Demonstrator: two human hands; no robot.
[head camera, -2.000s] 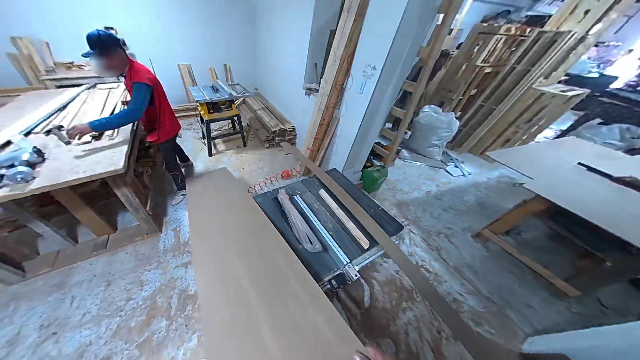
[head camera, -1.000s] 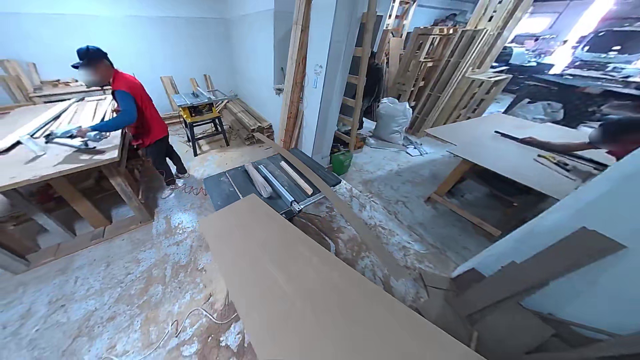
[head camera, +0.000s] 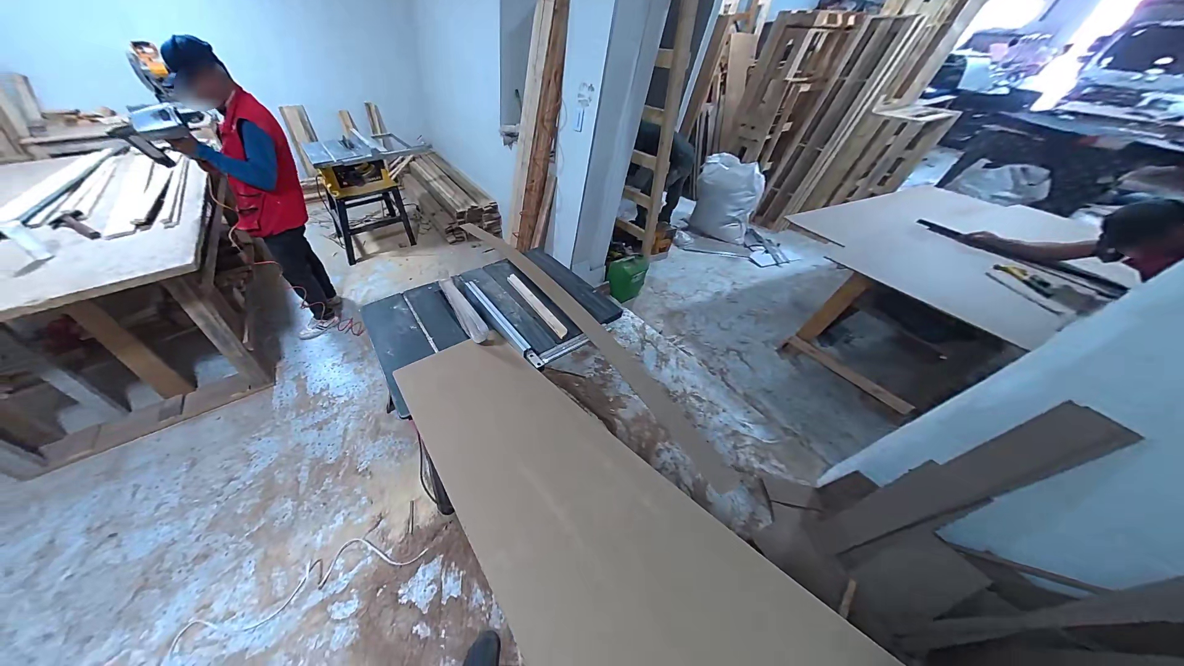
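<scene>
Neither of my hands shows in the head view. A long brown fibreboard sheet (head camera: 592, 499) runs from the bottom edge up to a dark table saw (head camera: 398, 324), its far end over the saw's near edge. On the saw top lie a push stick or wood piece (head camera: 465, 313), a metal rip fence (head camera: 499, 322) and a narrow light wood strip (head camera: 537, 306). A long thin board strip (head camera: 629, 370) slants across the saw's right side toward the floor. What holds the sheet's near end is out of view.
On the left, a person in a red vest (head camera: 268, 166) holds a power tool beside a workbench (head camera: 102, 287). Offcuts (head camera: 990, 472) lean against the wall at right. Another person reaches over a board-topped table (head camera: 953, 250). A white cord (head camera: 314, 569) crosses the floor.
The view has swung right. The sheet has shifted relative to the saw. The person in the red vest has lifted a power tool off the workbench. My hand at the sheet's near edge is no longer visible.
</scene>
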